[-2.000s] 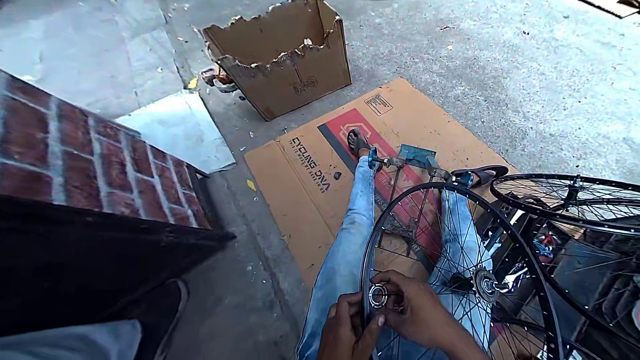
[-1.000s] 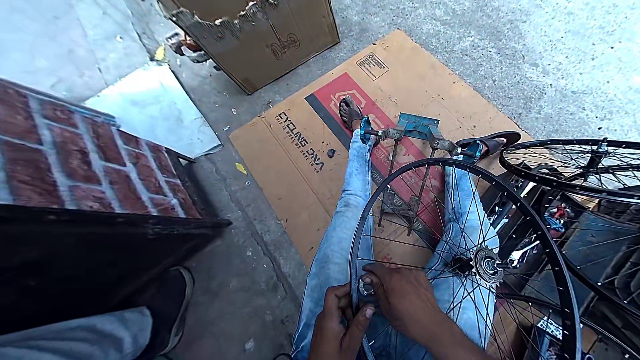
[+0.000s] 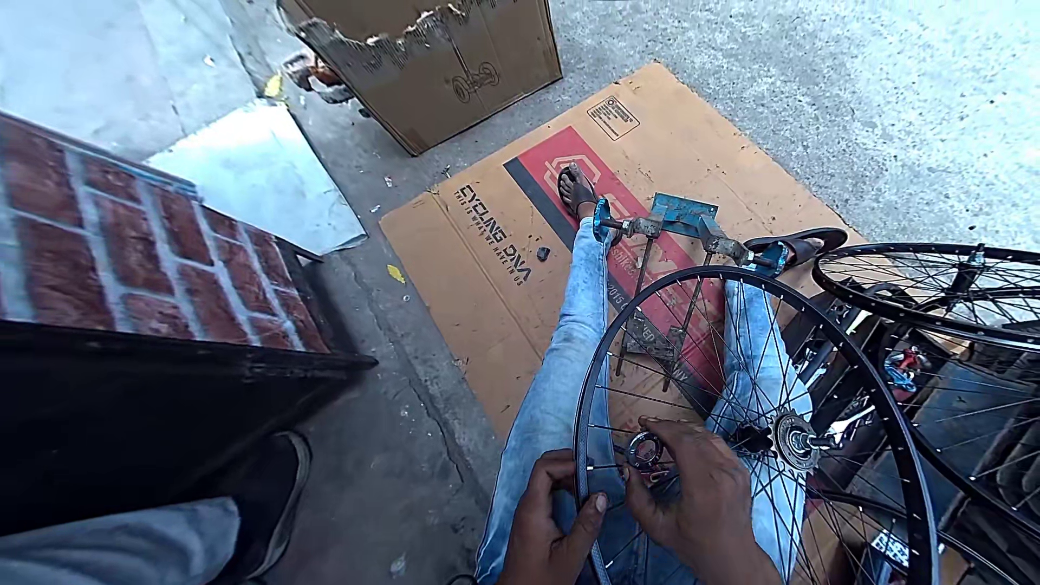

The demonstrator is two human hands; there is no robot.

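A spoked bicycle wheel with a black rim point(image 3: 841, 329) and a sprocketed hub point(image 3: 796, 441) rests over my jeans-clad legs. My left hand point(image 3: 556, 516) grips the rim at its near left side, thumb and fingers around it. With the fingertips of my right hand point(image 3: 703, 491) I hold a small round metal tool point(image 3: 644, 451), which looks like a spoke wrench, among the spokes just inside the rim. Beyond the wheel, a metal wheel stand with a blue plate point(image 3: 684, 215) lies between my sandalled feet.
Flattened cardboard point(image 3: 455, 268) covers the ground under my feet. A torn-topped cardboard box point(image 3: 479, 73) stands beyond it. More bicycle wheels point(image 3: 934, 284) and parts are piled at the right. At the left are a brick-patterned panel point(image 3: 138, 244) and another person's shoe point(image 3: 272, 504).
The round tool now shows more plainly between my right fingertips, beside the rim. My left hand stays on the rim throughout. The view has tilted down since the first frame.
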